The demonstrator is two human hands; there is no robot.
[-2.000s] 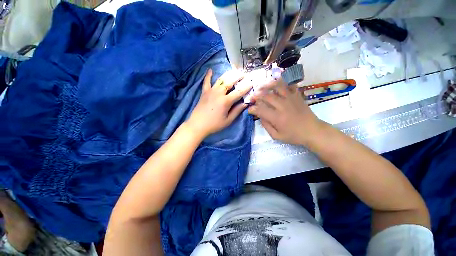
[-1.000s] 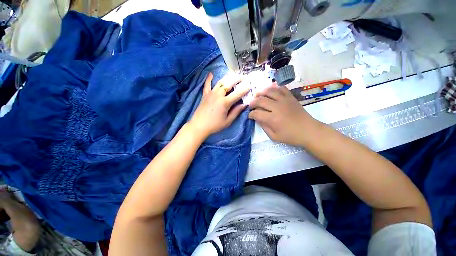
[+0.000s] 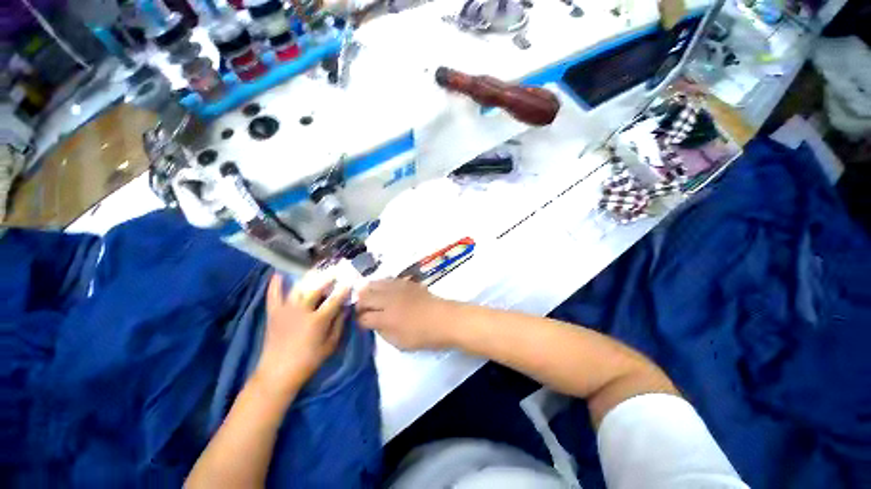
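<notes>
The dark blue denim dress (image 3: pixel 134 334) lies on the left of the sewing machine (image 3: pixel 315 153), its right edge running below the needle area. My left hand (image 3: pixel 304 329) lies on the cloth with fingers spread, just in front of the presser foot (image 3: pixel 329 250). My right hand (image 3: pixel 401 310) is beside it, fingers bent and close together at the garment edge. Bright glare hides what is under the right fingertips. Orange-red and blue thread snips (image 3: pixel 447 256) lie on the table, right of the needle.
A brown wooden-looking handle (image 3: pixel 501 95) lies on the machine head. Thread spools (image 3: pixel 239 53) stand at the upper left. Checked fabric scraps (image 3: pixel 626 191) lie at the table's right end. A blue garment pile (image 3: pixel 735 315) is at the right, below the table edge.
The view has swung right and up, bringing the machine top, spools and right-hand pile into sight. Both hands remain at the needle area on the cloth.
</notes>
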